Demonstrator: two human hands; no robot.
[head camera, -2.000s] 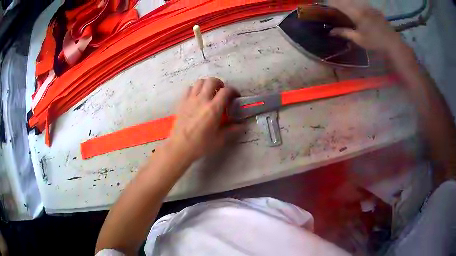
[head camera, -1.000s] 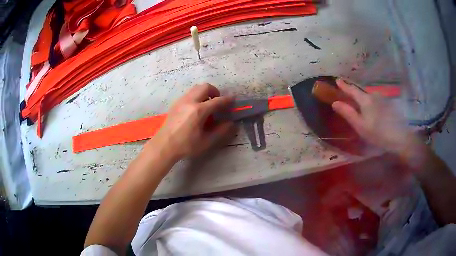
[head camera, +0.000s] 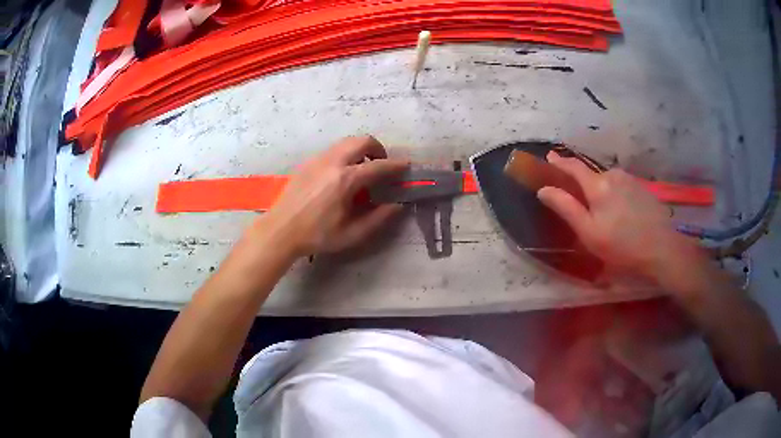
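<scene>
An orange-red fabric strip (head camera: 224, 194) lies across the table and passes through a grey metal folder (head camera: 420, 186) with a slotted leg pointing towards me. It comes out narrower on the right. My left hand (head camera: 330, 197) grips the folder's left end, and its fingertips are partly hidden. My right hand (head camera: 612, 214) holds the brown handle of a dark pointed iron (head camera: 514, 210). The iron covers the strip just right of the folder. The strip's far end shows again beyond my right hand.
A stack of orange-red strips (head camera: 360, 36) lies along the table's far side, with a tangled orange and pink heap (head camera: 175, 21) at its left. An awl (head camera: 420, 57) with a pale handle lies before the stack. A cord (head camera: 728, 233) bends along the right.
My right hand has brought the iron from the far right down onto the strip beside the folder. My left hand stays at the folder. The whole view has shifted.
</scene>
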